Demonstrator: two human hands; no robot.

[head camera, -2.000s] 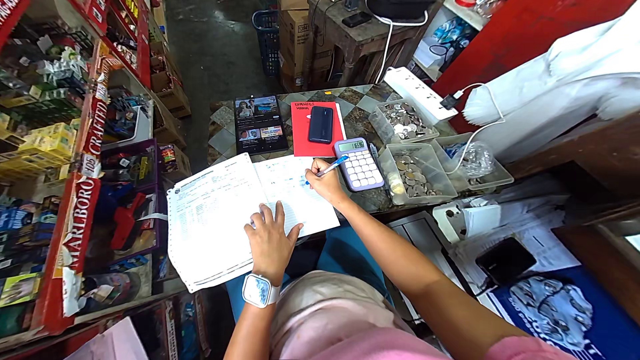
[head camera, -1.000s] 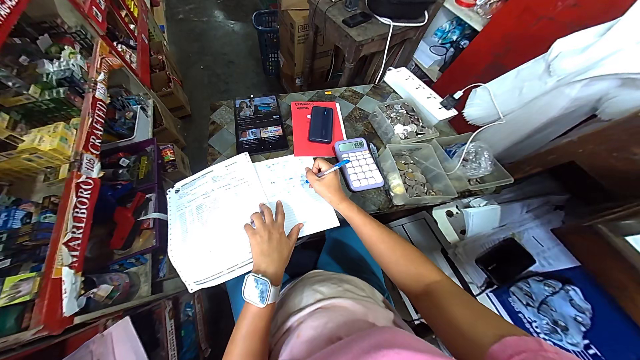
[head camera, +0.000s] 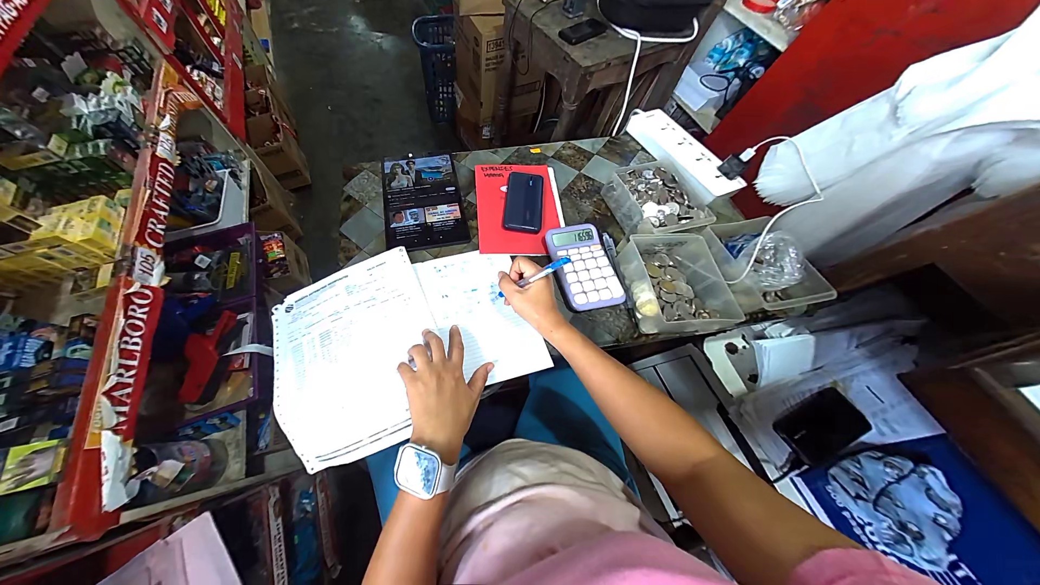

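Note:
My right hand (head camera: 532,294) holds a blue and white ballpoint pen (head camera: 543,275), its tip on the right page of an open notebook (head camera: 508,345). Flat with fingers spread, my left hand (head camera: 440,388) rests over the lower part of the pages, a white smartwatch (head camera: 422,470) on its wrist. Printed sheets (head camera: 345,366) cover the left side. Just right of the pen lies a lilac calculator (head camera: 587,266) with digits showing. A red notebook (head camera: 493,211) with handwriting lies above, a dark phone or power bank (head camera: 524,203) on top of it. Beside it is a lit tablet (head camera: 422,201).
Plastic tubs of coins (head camera: 681,284) stand at the right of the tiled table (head camera: 361,203), with a white power strip (head camera: 678,150) behind them. Shelves of packaged goods (head camera: 65,236) line the left. Papers and a black device (head camera: 822,425) lie lower right.

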